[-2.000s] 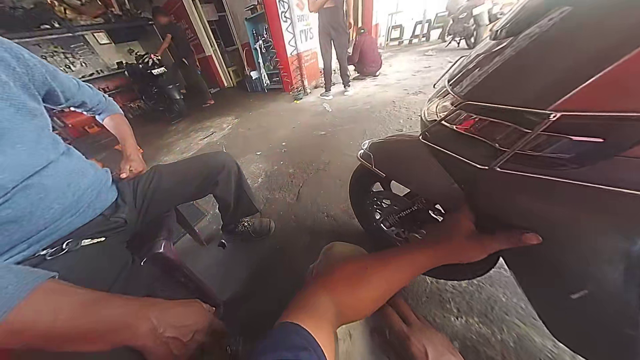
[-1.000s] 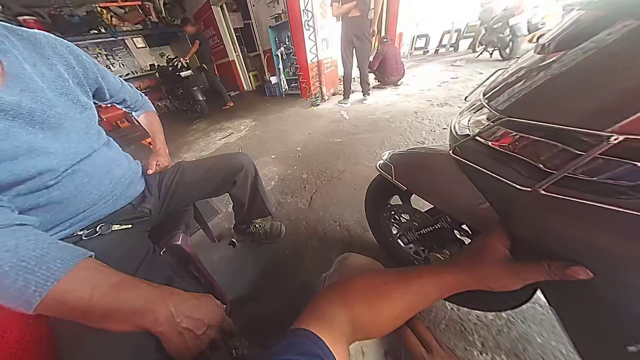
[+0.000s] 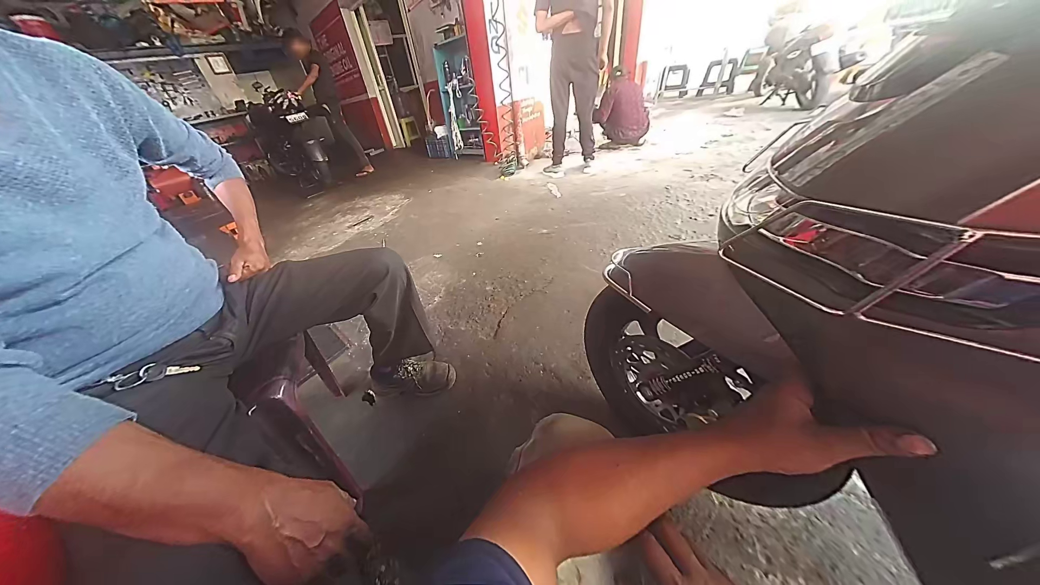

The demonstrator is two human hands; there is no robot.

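Note:
My left hand (image 3: 821,439) reaches across to a dark scooter's front body panel (image 3: 910,504), behind the front wheel (image 3: 642,366). Its thumb lies along the panel's outer face; the other fingers are largely hidden at the panel edge beside the fender (image 3: 699,292). Below my left forearm, at the bottom edge, several fingers of my right hand (image 3: 678,556) show; the rest is hidden, and I cannot tell whether they hold anything. The wheel has a brake disc (image 3: 630,370) and a coil spring (image 3: 662,380). Metal guard bars (image 3: 861,313) run around the scooter's front.
Close on the left, a person in a blue sweater (image 3: 106,219) sits on a dark reddish chair (image 3: 284,398). Farther back are a person beside a motorcycle (image 3: 292,138), a standing person (image 3: 573,81), a crouching person (image 3: 624,110), a teal shelf (image 3: 459,89) and stools (image 3: 715,77).
The view has shifted, so the scooter and my left arm sit farther right in it. My left hand stays against the scooter panel. The seated person keeps much the same pose.

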